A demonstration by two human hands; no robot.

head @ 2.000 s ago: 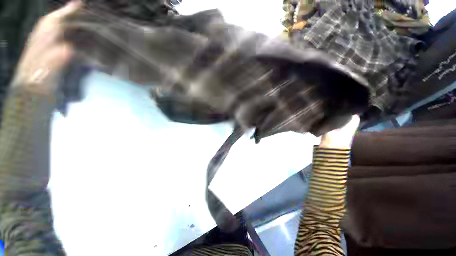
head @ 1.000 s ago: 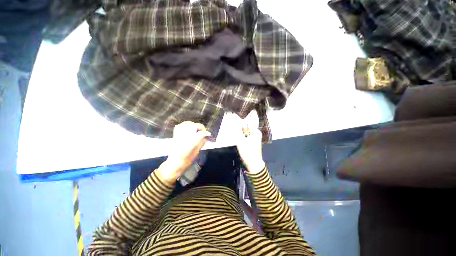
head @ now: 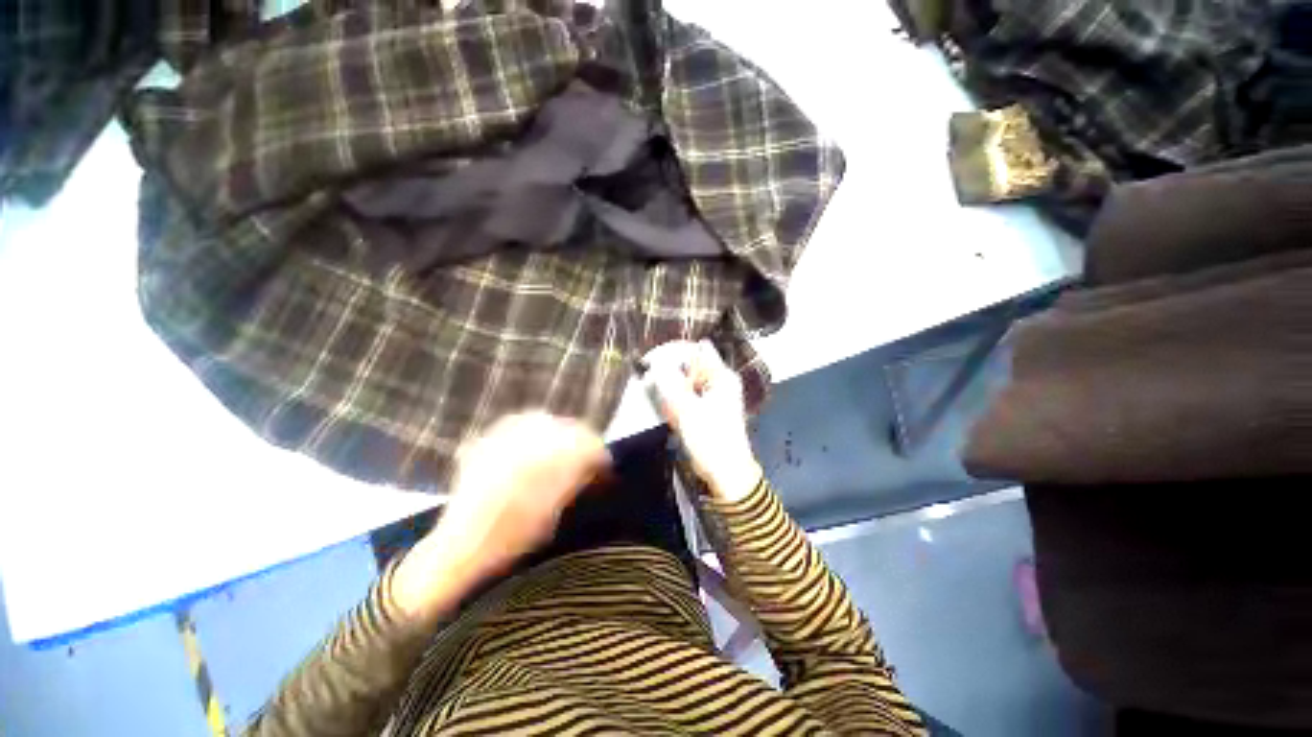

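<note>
A brown plaid garment [head: 389, 338] lies spread on the white table [head: 87, 461], its near edge at the table's front edge. Plain dark lining [head: 533, 180] bulges from its middle. My left hand [head: 525, 468] is blurred at the garment's near edge, fingers curled; what it holds cannot be made out. My right hand [head: 698, 392] is closed at the garment's near right corner, beside a short narrow plaid end. A small dark tip shows at its fingers, too small to name.
More plaid garments [head: 1122, 72] are heaped at the far right, with a gold-and-brown trimmed piece [head: 1003, 154] beside them. Brown garments [head: 1165, 360] are stacked at the right. Dark garments [head: 72, 87] lie at the far left. Yellow-black tape [head: 202, 670] marks the floor.
The garment, a blur held up two seconds ago, now lies on the table. Since one second ago, my left hand has moved down and nearer my body; the view has shifted right.
</note>
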